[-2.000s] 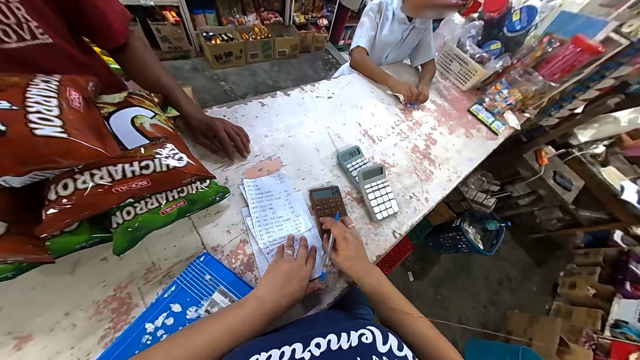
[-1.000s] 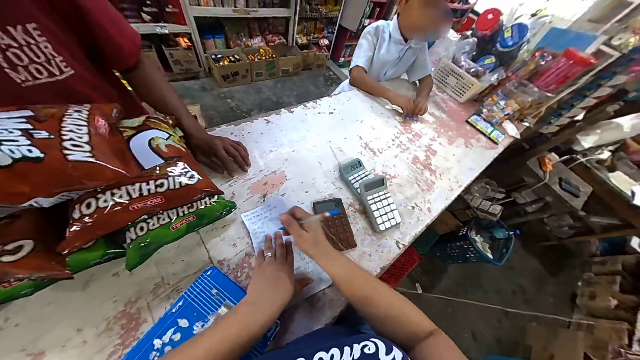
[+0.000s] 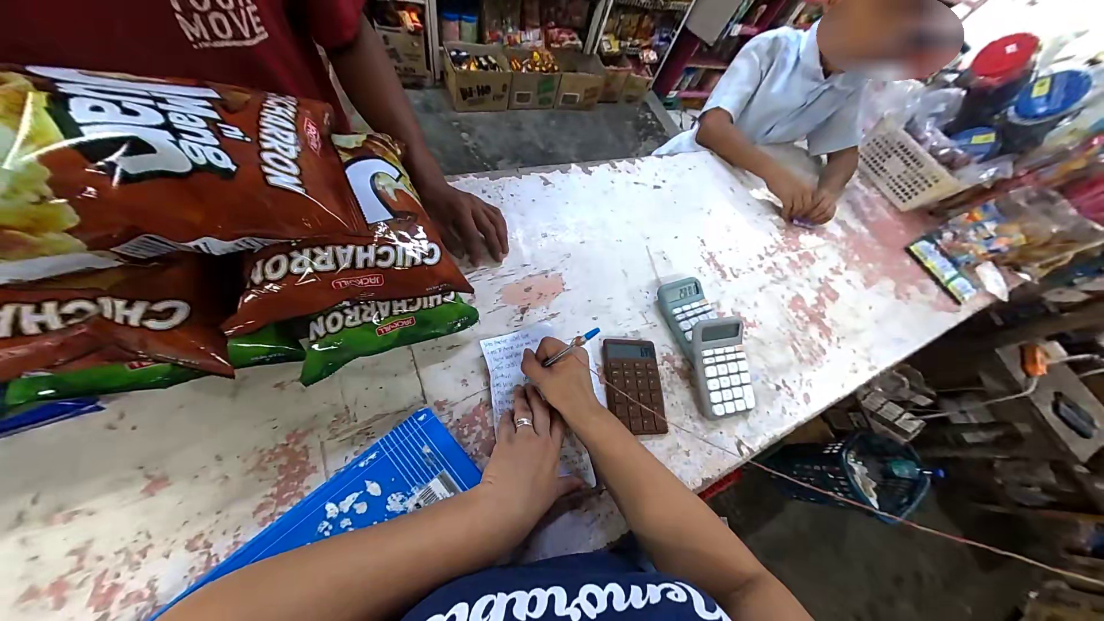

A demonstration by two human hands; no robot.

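Note:
My right hand (image 3: 562, 378) holds a blue ballpoint pen (image 3: 573, 345) against the upper part of a handwritten sheet of paper (image 3: 509, 355). Flat on the lower part of the sheet lies my left hand (image 3: 528, 440), a ring on one finger, holding nothing. A brown calculator (image 3: 635, 386) is just right of my right hand. Beyond it a white calculator (image 3: 724, 369) overlaps a grey-green calculator (image 3: 681, 297). To the left of my left hand is a blue plastic packet (image 3: 362, 487) with white marks and a barcode.
Large snack bags (image 3: 216, 190) are piled on the worn white counter (image 3: 586, 224) at left. A person in a red shirt rests a hand (image 3: 470, 226) beside them. Across the counter a person in a white shirt (image 3: 768, 95) leans near a white plastic basket (image 3: 906, 168). Cardboard boxes (image 3: 479, 86) stand behind.
Two seconds ago both my hands were lower on the paper and a second sheet edge showed; my right hand has since moved up the sheet with the pen. The calculators stay on the counter.

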